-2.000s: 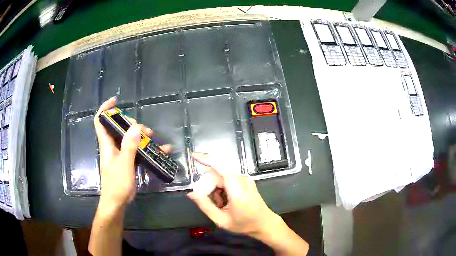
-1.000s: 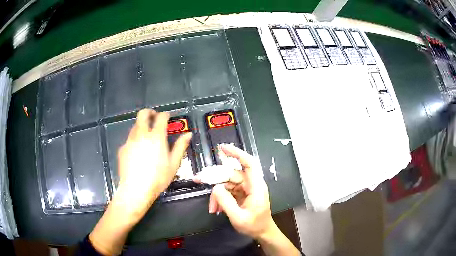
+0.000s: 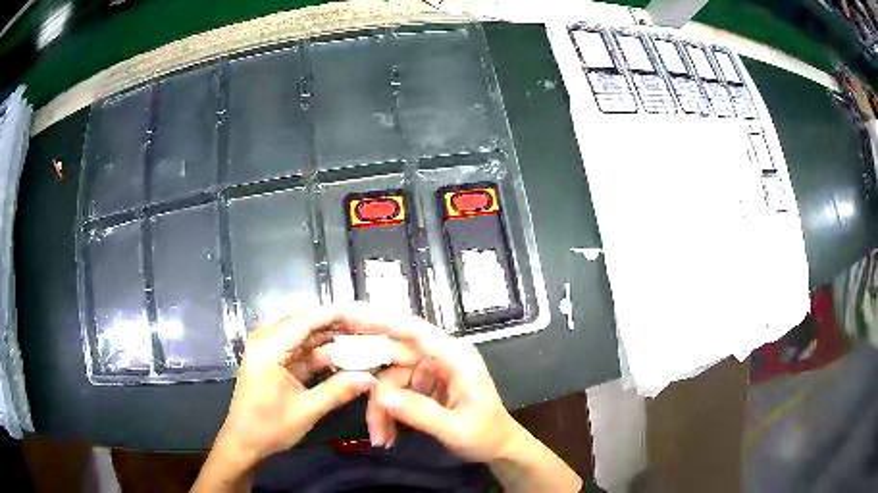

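Observation:
Two keypad phones lie back up in the clear blister tray (image 3: 270, 183), in the two right pockets of the near row. The right phone (image 3: 478, 255) shows fully. The left phone (image 3: 380, 241) has its lower end hidden by my hands. My left hand (image 3: 289, 380) and my right hand (image 3: 443, 385) meet at the tray's near edge. A small white cover or pad (image 3: 361, 353) is between their fingertips. My left fingers close around it; whether my right hand grips it or wears it on a finger is unclear.
White sheets with printed films (image 3: 693, 231) lie right of the tray, and another white stack (image 3: 13, 270) stands at the left edge. A small orange scrap (image 3: 58, 168) and white scraps (image 3: 566, 306) lie on the mat. A green belt (image 3: 193, 19) runs behind.
The phone from my left hand now lies back up in the pocket beside the first phone. My left hand has let go of it and come to my right hand at the white piece.

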